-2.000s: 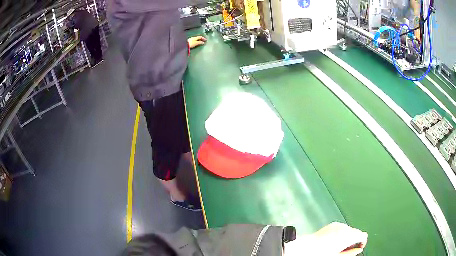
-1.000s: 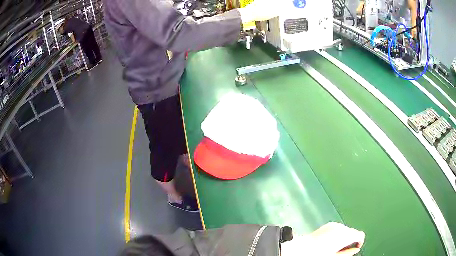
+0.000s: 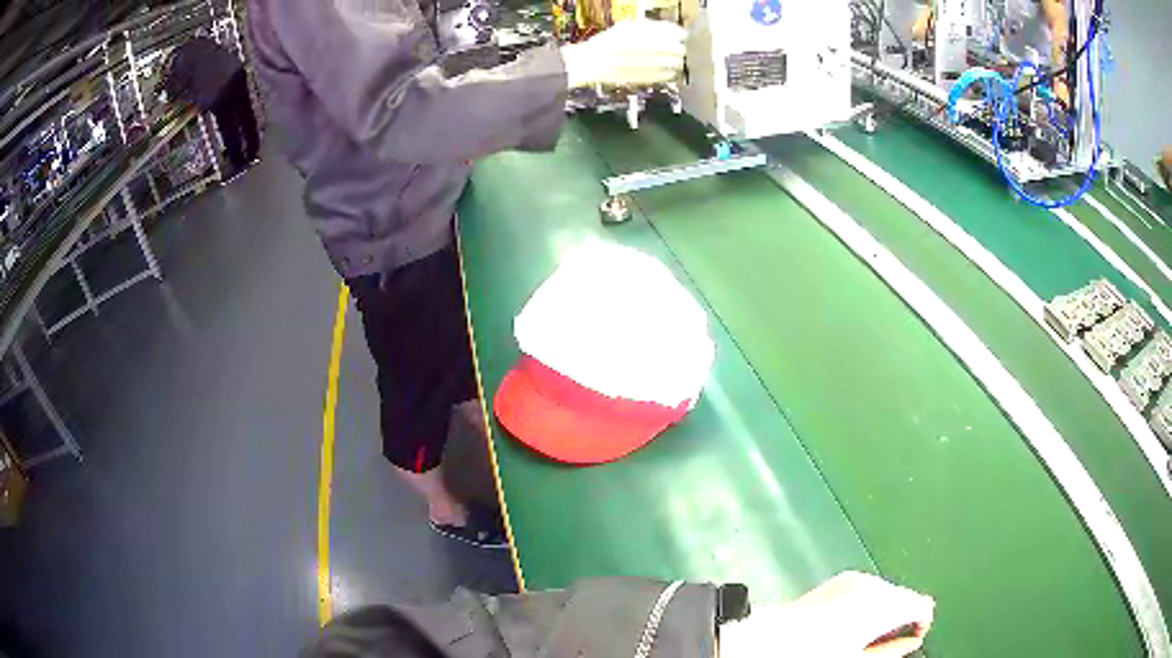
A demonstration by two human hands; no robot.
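Observation:
My left hand is at the bottom edge, to the right of its dark grey sleeve. It is overexposed and partly cut off by the picture's edge, so its fingertips and anything in them cannot be made out. A white work cap with a red brim lies on the green bench, beyond my left forearm. My right hand is out of the picture.
A person in a grey jacket stands left of the bench, an arm reaching to a white assembly machine. Grey housings lie near guide rails at right. Another person is far left.
The standing person's forearm has come up from the bench to the machine, then drawn back slightly left. My left hand has hardly moved. The view has shifted slightly.

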